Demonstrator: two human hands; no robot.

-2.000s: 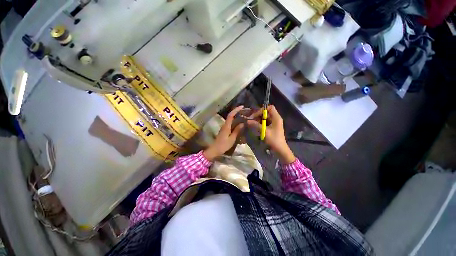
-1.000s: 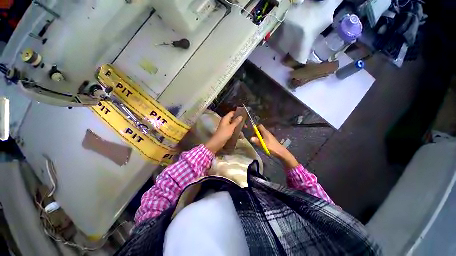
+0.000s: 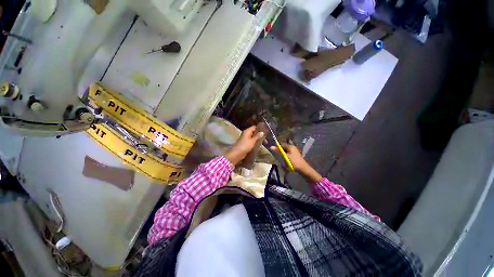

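Observation:
My left hand point(image 3: 245, 145) holds a small brown cut part point(image 3: 253, 156) over my lap, upright between fingers and thumb. My right hand point(image 3: 295, 161) holds scissors with yellow handles point(image 3: 283, 156); their blades point up and left, close beside the brown part. Whether the blades touch the cloth cannot be told. A second brown cut part point(image 3: 108, 173) lies flat on the pale machine table, left of the yellow tape with "PIT" lettering point(image 3: 135, 157).
The off-white sewing machine point(image 3: 38, 81) stands at the left. A small screwdriver point(image 3: 170, 47) lies on its bed. At the right, a white board point(image 3: 355, 97) bears a brown bundle point(image 3: 330, 62) and a blue-capped cylinder point(image 3: 369, 52). Pale cord point(image 3: 56, 208) hangs at the table's left edge.
The brown part, hidden between my hands at first, now shows in my left hand. My right hand has moved slightly down and tilted the scissors leftward. The view has shifted.

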